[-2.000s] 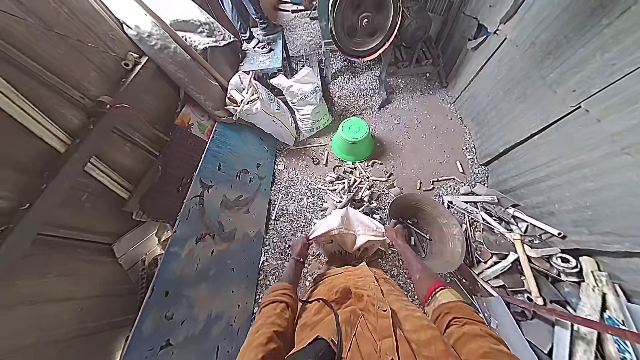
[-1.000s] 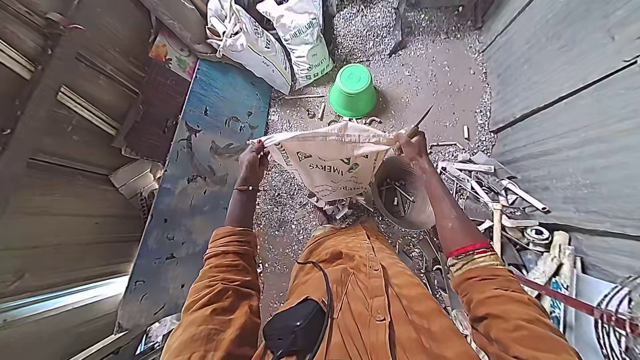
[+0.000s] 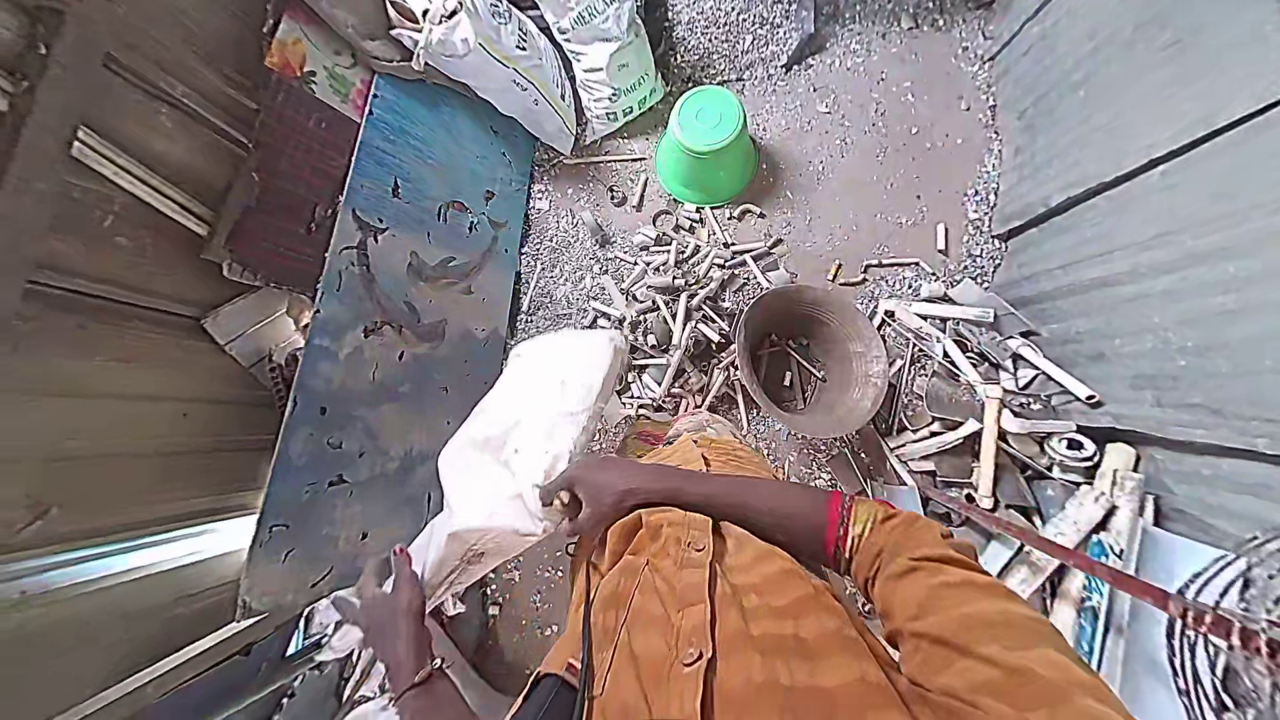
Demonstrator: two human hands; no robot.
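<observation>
A white woven sack [image 3: 525, 410] hangs at the left of my body, over the edge of the blue board. My right hand [image 3: 590, 495] reaches across my body and is closed on the sack's side. Near the sack's lower left end is my left hand [image 3: 395, 600], its fingers partly raised; whether it grips the fabric I cannot tell. Short cut pipe pieces [image 3: 690, 290] lie heaped on the ground beyond the sack. Right of the heap stands a round, worn basin [image 3: 850, 350] with a few pieces inside. An upturned green plastic bucket [image 3: 708, 150] sits behind the heap.
The scuffed blue board [image 3: 420, 290] runs along my left side. Full white sacks [image 3: 610, 70] stand at the back. Scrap pipes and wood [image 3: 985, 440] are piled on the right, by a corrugated metal wall [image 3: 1150, 230]. A coil of cable [image 3: 1230, 620] lies at the lower right.
Both hands have moved left with the sack, which was spread between them in front of me one second ago. The printed side shown then is now out of sight.
</observation>
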